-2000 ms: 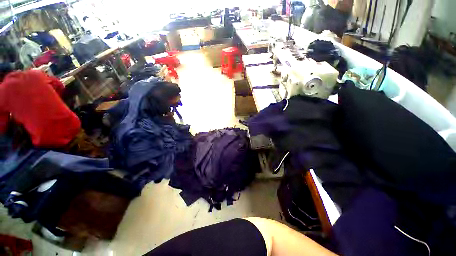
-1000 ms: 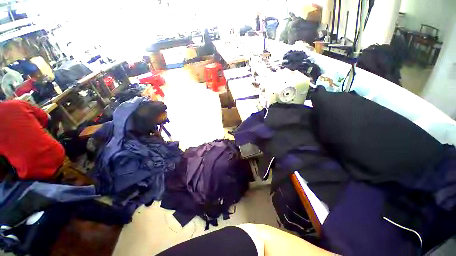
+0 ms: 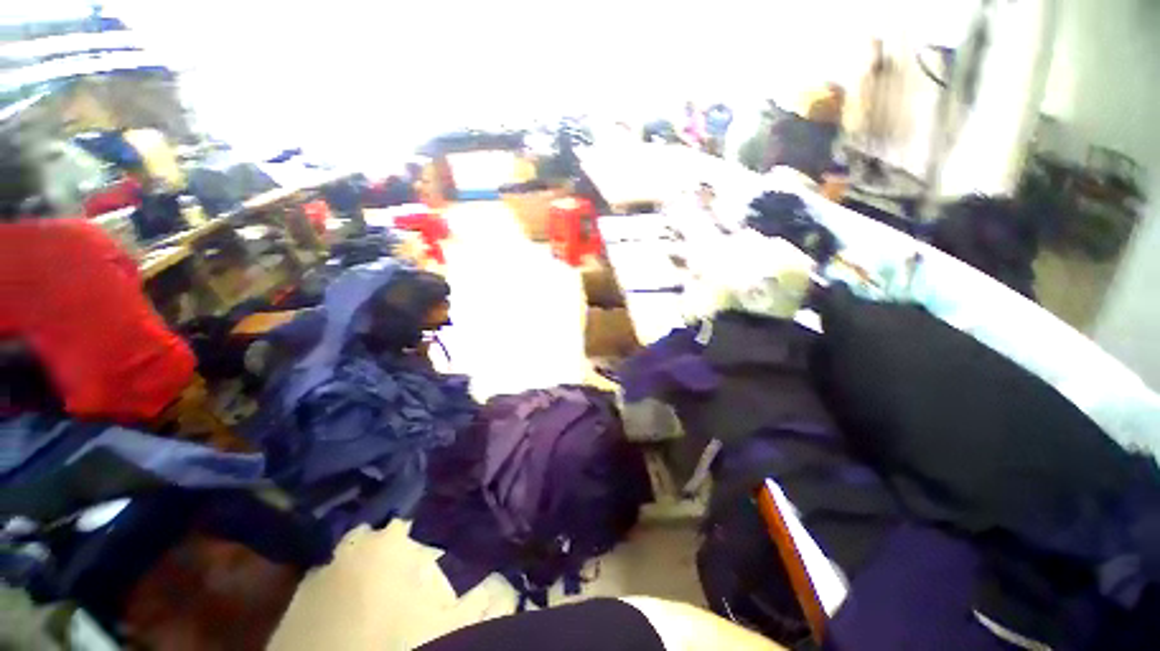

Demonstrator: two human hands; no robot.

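Observation:
Neither of my hands is in the picture. A black sleeve or garment edge and bare skin show at the bottom centre; I cannot tell which part of the body it is. Nearest in front lies a purple fabric bundle (image 3: 553,464) on the floor. Dark navy-purple garment panels (image 3: 916,588) lie over the table with the brown edge (image 3: 791,560) at the lower right. A large black fabric piece (image 3: 954,394) lies heaped behind them. A cream sewing machine head (image 3: 763,277) stands beyond, blurred.
A blue fabric heap (image 3: 363,413) stands left of the purple bundle. A person in a red top (image 3: 89,318) is at the far left, bent over. Red stools (image 3: 575,232) and boxes stand along the bright aisle. A pale blue trough (image 3: 1005,343) runs along the right.
The view has shifted, with the heaps and table now lower in the picture and more blurred than one second ago. The dark shape at the bottom shows less. No fabric has visibly moved.

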